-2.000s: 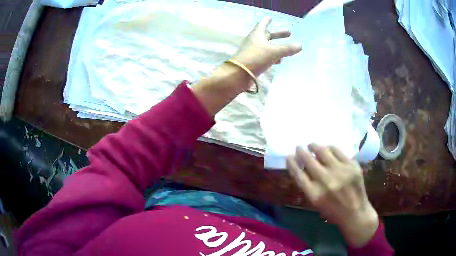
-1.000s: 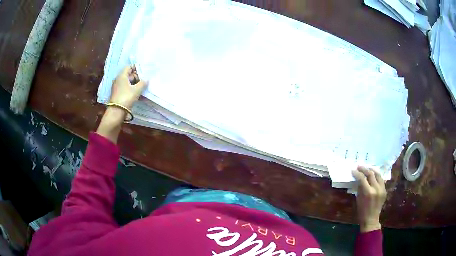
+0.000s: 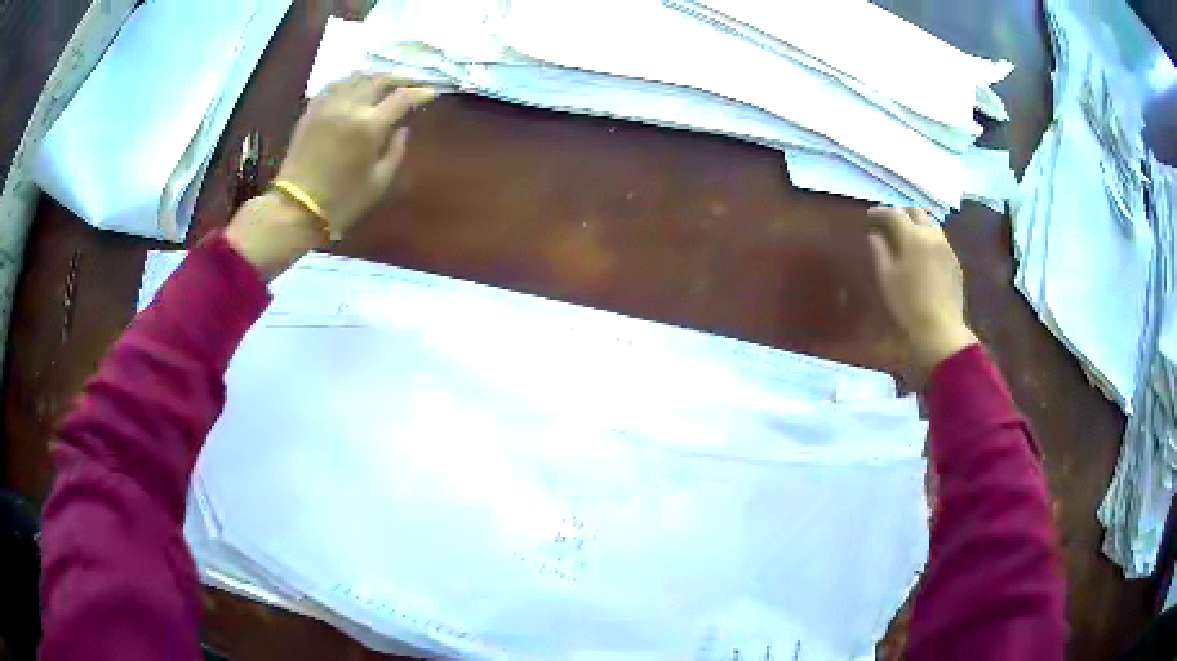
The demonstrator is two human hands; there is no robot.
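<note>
The main stack of white pattern sheets (image 3: 555,465) lies nearest my body, with faint drawn lines and small marks. A second, narrower white pattern stack (image 3: 723,97) lies beyond it. My left hand (image 3: 355,142) is at the left end of the second stack, fingers at its near edge; whether it grips a sheet cannot be told. My right hand (image 3: 914,265) is at that stack's right end, fingertips by its near corner; its grip is unclear too.
Folded white pattern pieces (image 3: 136,116) lie at upper left, with a small dark slim tool (image 3: 245,162) beside them. A long pale roll (image 3: 26,194) runs along the left table edge. Worn side bundles of patterns (image 3: 1084,245) lie at right. Dark reddish-brown table (image 3: 581,220) shows between the stacks.
Both hands have left the main stack and reached forward to the second stack. The view has shifted forward, bringing the second stack into view; the tape ring is no longer seen.
</note>
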